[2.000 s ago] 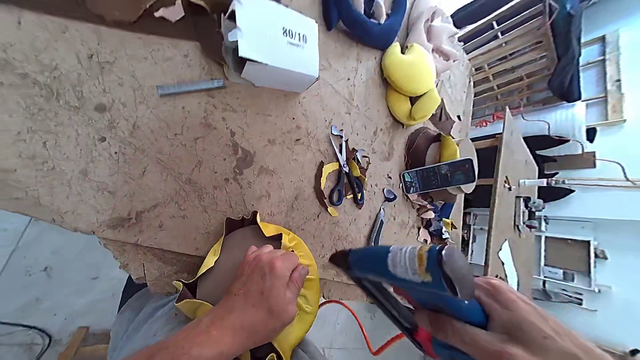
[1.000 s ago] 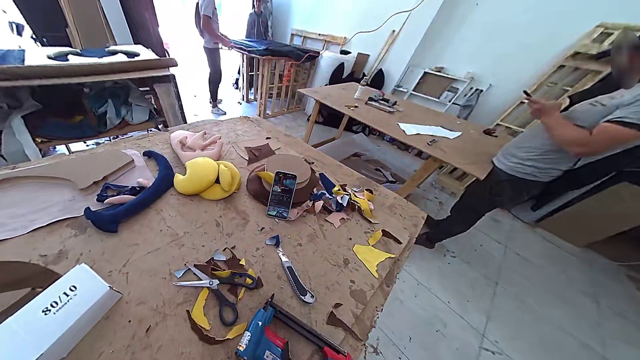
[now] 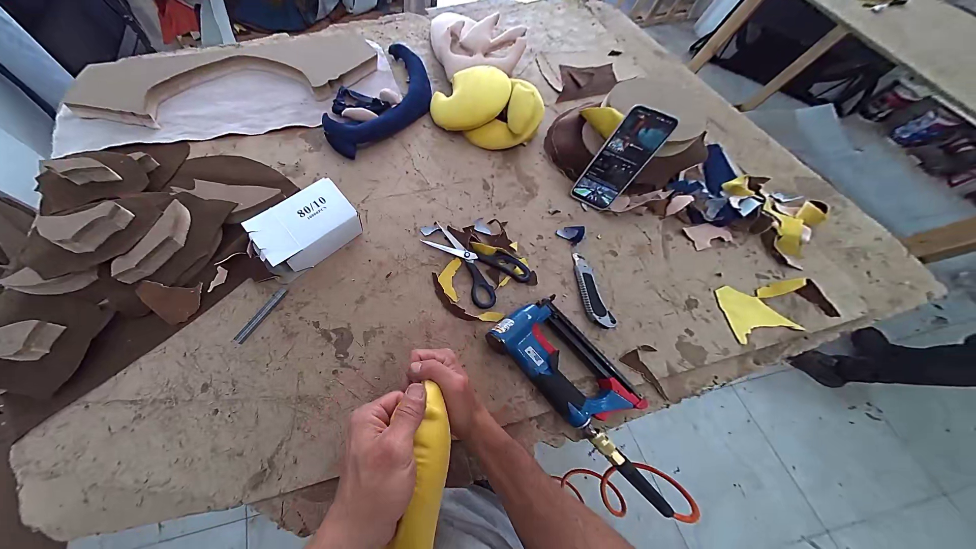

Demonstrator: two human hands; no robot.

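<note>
A yellow padded fabric piece (image 3: 428, 473) stands edge-on at the table's near edge. My left hand (image 3: 381, 450) grips its left side, thumb on top. My right hand (image 3: 446, 385) closes on its upper end from the far side; those fingertips are partly hidden. Right of my hands a blue pneumatic staple gun (image 3: 537, 362) lies on the table, joined to an orange air hose (image 3: 614, 488). Beyond it are a utility knife (image 3: 591, 290) and black-handled scissors (image 3: 476, 263) on yellow and brown scraps. A metal staple strip (image 3: 261, 314) lies to the left, near a white box (image 3: 305, 225).
Brown covered pieces (image 3: 152, 221) are piled at left. Farther back lie a navy padded piece (image 3: 396, 114), yellow padded pieces (image 3: 488, 107) and a pink one (image 3: 473, 42). A phone (image 3: 625, 156) leans near fabric scraps (image 3: 732, 198). Someone's dark-clad leg (image 3: 900, 362) shows beyond the right edge.
The staple gun, in my right hand two seconds ago, now lies on the table. My right hand has joined my left on the yellow piece. The view swung up and back down.
</note>
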